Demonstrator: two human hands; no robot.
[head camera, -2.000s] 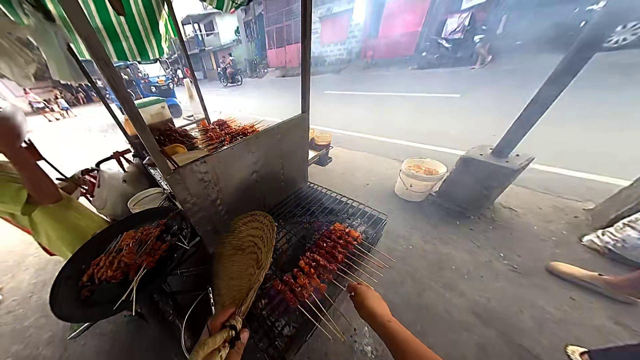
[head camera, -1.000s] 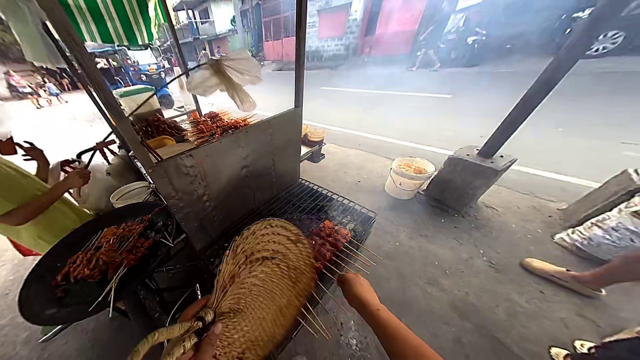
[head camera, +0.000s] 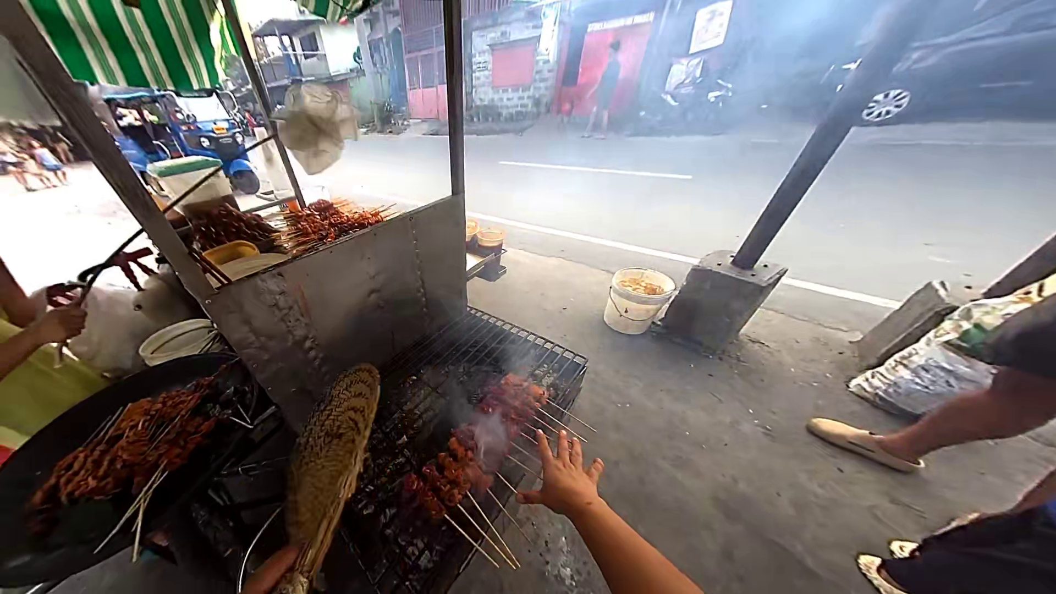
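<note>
My left hand (head camera: 276, 568), partly cut off by the bottom edge, grips the handle of a woven hand fan (head camera: 334, 462), held upright and nearly edge-on at the grill's left side. Skewered meat (head camera: 450, 478) lies in a row on the wire grill rack (head camera: 528, 342), smoke rising from it, with the bamboo stick ends pointing right over the edge. Spread fingers and nothing held: my right hand (head camera: 568, 478) is over or beside those stick ends; whether it touches them I cannot tell. Left of the fan, a black pan (head camera: 33, 445) holds more skewered meat (head camera: 132, 445).
A metal panel (head camera: 346, 305) stands behind the grill, with piled skewers (head camera: 330, 221) beyond it. A white bucket (head camera: 635, 309) sits by a post's concrete base (head camera: 718, 305). Another person's hand (head camera: 64, 320) is at left; a person's foot (head camera: 866, 444) is at right.
The fan has swung from broad over the grill a second ago to nearly edge-on at its left, uncovering more skewers. The fingers of my right hand have spread.
</note>
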